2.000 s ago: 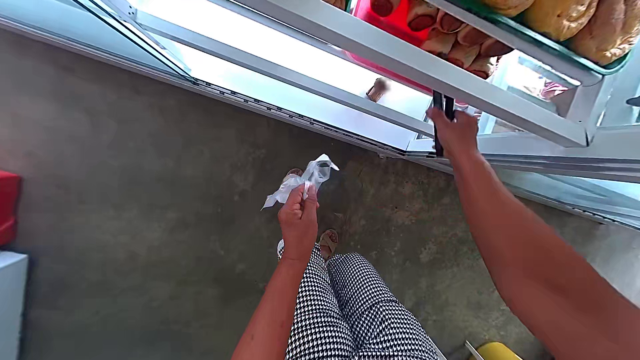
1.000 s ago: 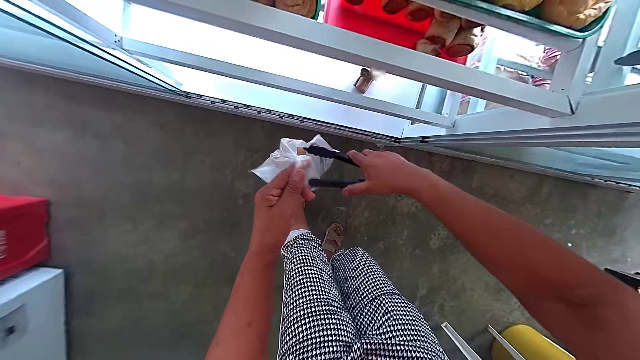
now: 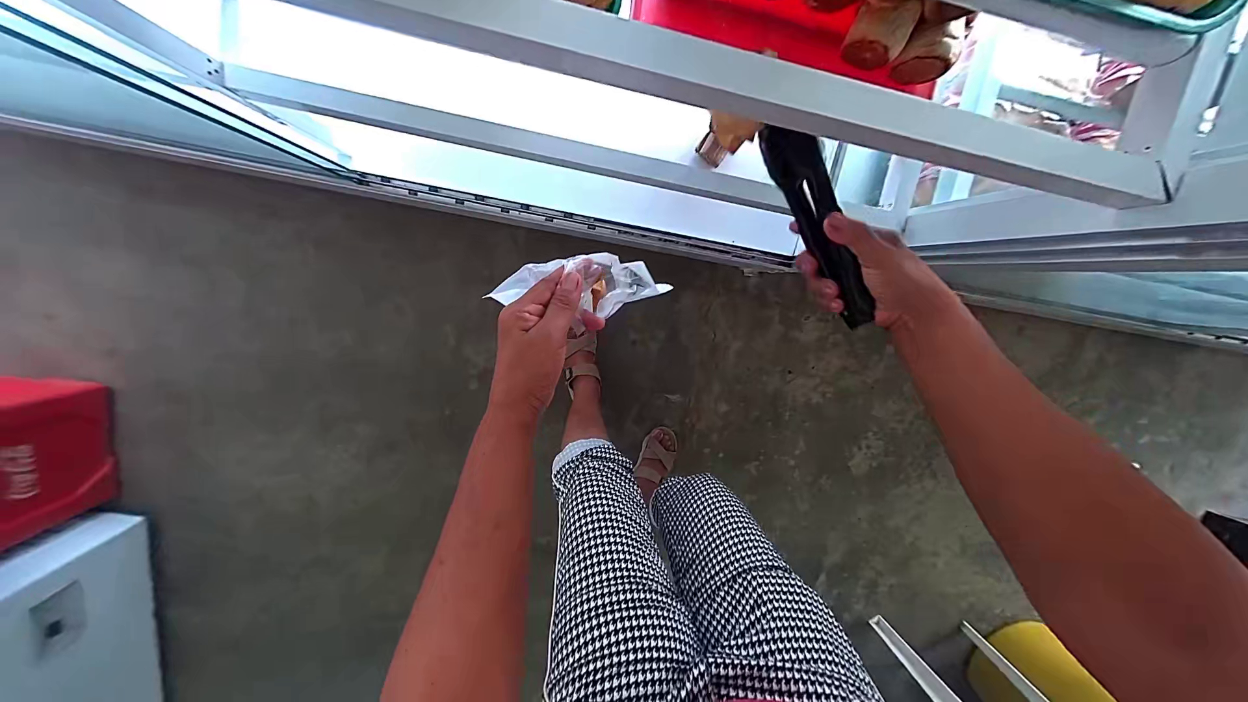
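Observation:
My left hand (image 3: 546,327) pinches the edge of a thin white plastic bag (image 3: 624,283), whose mouth is spread; a piece of orange-brown food shows inside. My right hand (image 3: 863,268) grips black tongs (image 3: 814,210), which reach under the frame rail of a display case. At their tips is a yellow-brown piece of food (image 3: 733,130), probably bread, partly hidden by the rail. Above, a red tray (image 3: 702,27) holds several brown rolls (image 3: 880,34).
White metal rails (image 3: 682,63) and a sliding glass door track (image 3: 546,216) border the case. A green tray (image 3: 1160,15) is at upper right. A red crate (image 3: 49,458) rests on a white box (image 3: 83,604) at left. A yellow object (image 3: 1033,663) lies lower right.
My right hand with the tongs has gone from the case to the bag and then back to the case. The orange-brown piece shows in the bag, and another piece is now at the tong tips.

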